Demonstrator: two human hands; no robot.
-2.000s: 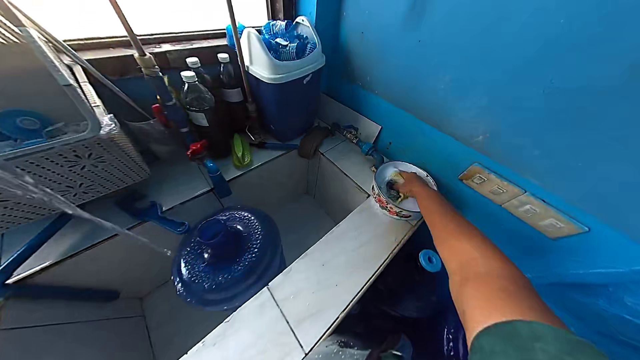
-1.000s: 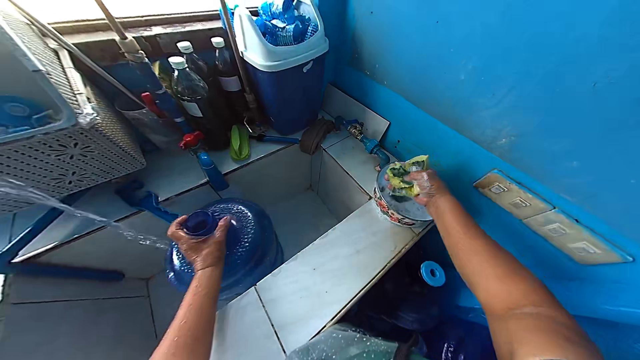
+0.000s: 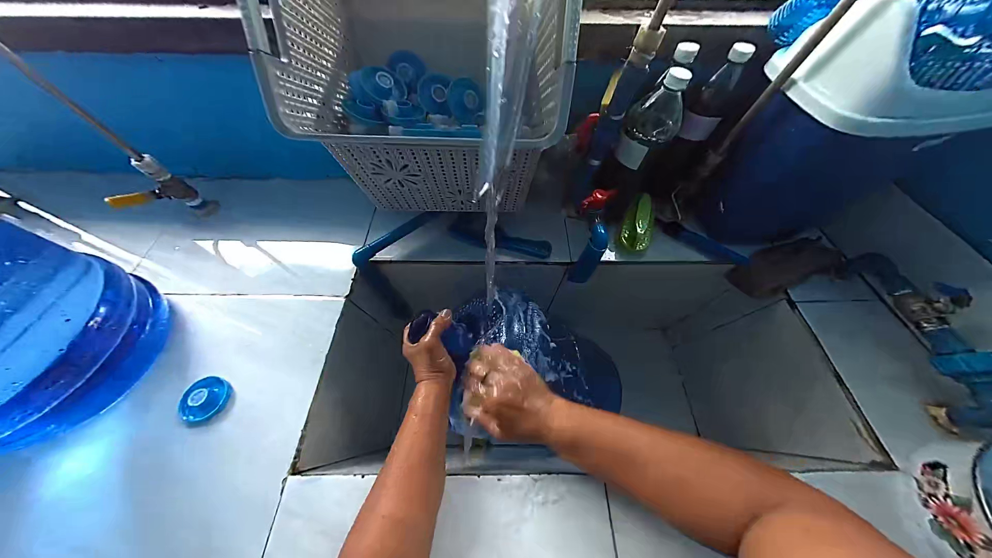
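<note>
A large blue plastic water jug [image 3: 597,376] lies on its side in the tiled sink [image 3: 775,387], with white suds on its wall. At its neck, on the left, my left hand [image 3: 428,349] grips the mouth. My right hand [image 3: 504,391] presses on the jug's near side beside the neck, its fingers curled; a bit of yellow, the scrubbing sponge, shows at its upper edge. A stream of water [image 3: 490,240] falls from above onto the jug and runs past my right hand.
Behind the sink stand a perforated plastic basket [image 3: 434,174] of blue caps, a blue tap [image 3: 590,252], dark bottles [image 3: 651,116] and a blue bin [image 3: 767,170]. At left are another blue jug [image 3: 70,333] and a loose cap [image 3: 204,400]. A flowered bowl [image 3: 953,508] sits at right.
My right hand has left the bowl with the yellow sponge and is now at the jug. The jug, upright before, is on its side with suds on it. The view has swung left.
</note>
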